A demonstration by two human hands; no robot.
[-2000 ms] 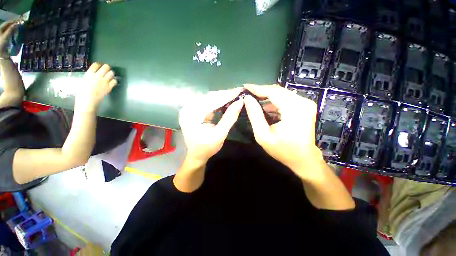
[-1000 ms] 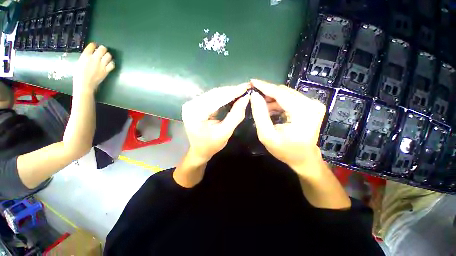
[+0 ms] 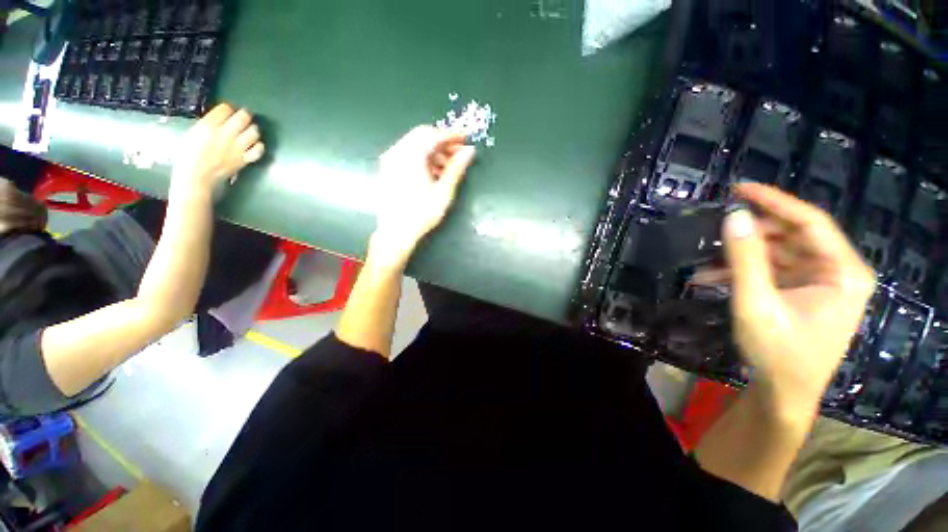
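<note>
My left hand is over the green mat, its curled fingertips at the near edge of the loose pile of small white inserts. Whether it pinches an insert cannot be told. My right hand is over the near-left part of the glossy black blister tray. Its thumb and fingers hold a dark, blurred phone housing by its right end, low over the pockets. The housing's details and the pocket beneath it are hard to make out.
A neighbour's forearm and hand rest at the bench edge on the left, near another black tray. A whitish plastic bag lies at the back. Red stools stand below the bench.
My hands, earlier together at the bench edge around a small dark piece, have moved apart. The left went forward to the white pile; the right went right over the tray with the dark housing.
</note>
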